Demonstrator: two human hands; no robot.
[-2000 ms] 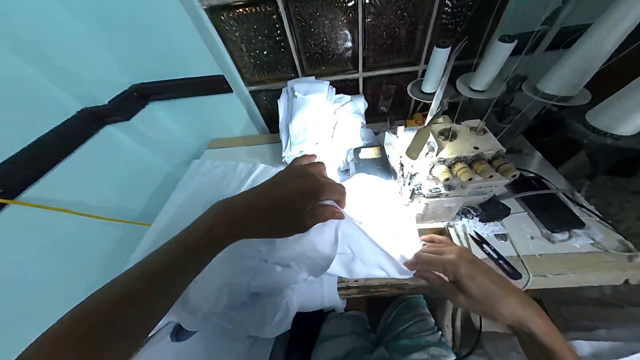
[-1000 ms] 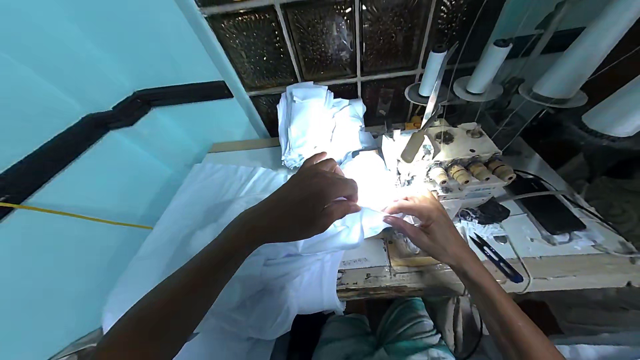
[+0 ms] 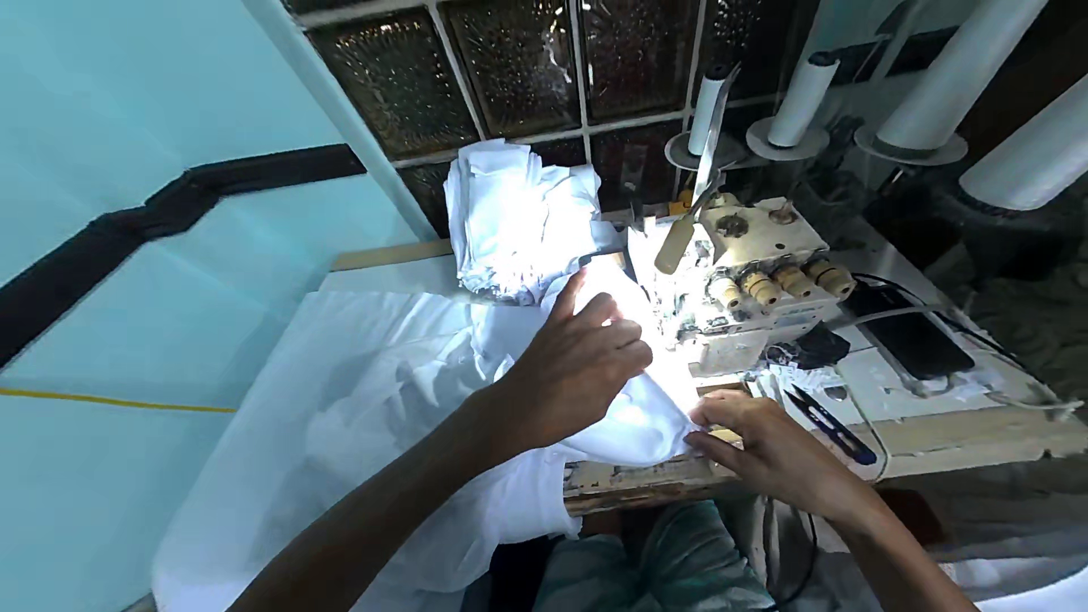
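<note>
White fabric (image 3: 382, 365) spreads over the left of the table and reaches the serger sewing machine (image 3: 748, 280). On top of it, beside the machine's brightly lit work area, lies my left hand (image 3: 591, 361), index finger extended and the other fingers bent; whether it pinches any cloth is hard to see. My right hand (image 3: 748, 433) pinches a corner of the fabric between thumb and index finger near the table's front edge. Glare hides the needle and presser foot.
A stack of folded white cloth (image 3: 514, 221) stands behind the fabric. Right of the machine lie thread snips (image 3: 829, 425) and a black phone (image 3: 909, 331). Thread cones (image 3: 803, 102) stand behind it. The worn wooden table edge (image 3: 629, 484) runs in front.
My right hand has moved toward the table's front edge with the cloth corner, away from my left hand. My left hand's fingers have spread from their earlier grip pose.
</note>
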